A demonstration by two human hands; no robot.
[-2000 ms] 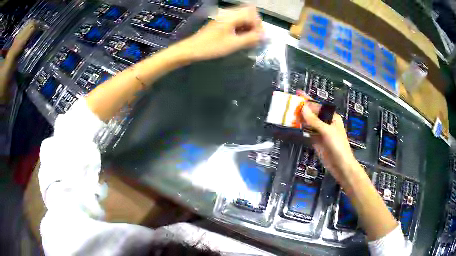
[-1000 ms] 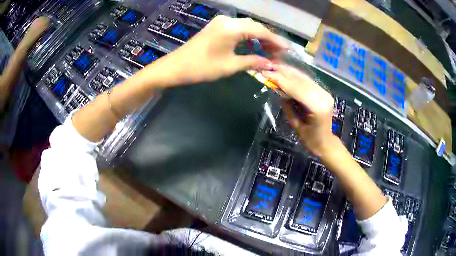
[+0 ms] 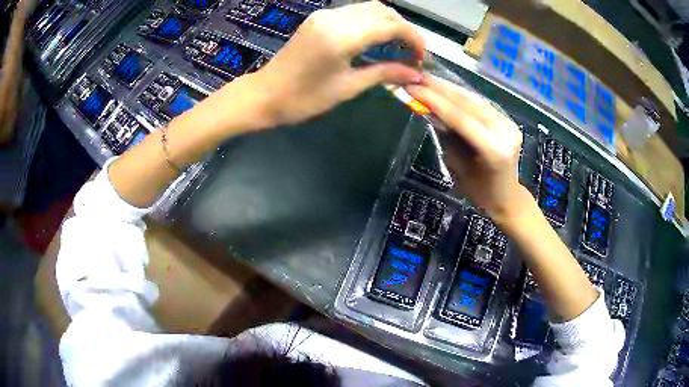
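My left hand (image 3: 344, 64) and my right hand (image 3: 476, 140) meet at the fingertips above the top left corner of the open blister tray (image 3: 344, 291). My right hand holds the white and orange smoothing block (image 3: 412, 100), mostly hidden by its fingers. My left thumb and index finger are pinched together at the block's end; whether they hold a thin film cannot be told. In the tray lie keypad phones (image 3: 408, 249) with blue print on their dark screens. My right hand and forearm hide part of the upper row.
Stacked filled trays (image 3: 162, 57) stand at the left. The sticker sheet (image 3: 548, 83), a small clear bottle (image 3: 640, 125) and a small white-and-blue tag (image 3: 668, 206) lie at the far bench edge. A cardboard box (image 3: 189, 283) is below the bench. Another person's arm (image 3: 13, 68) shows at top left.
My left hand came back to meet my right hand, which rose from over the tray with the block. Over the last second both hands stay joined while the view shifts slightly.
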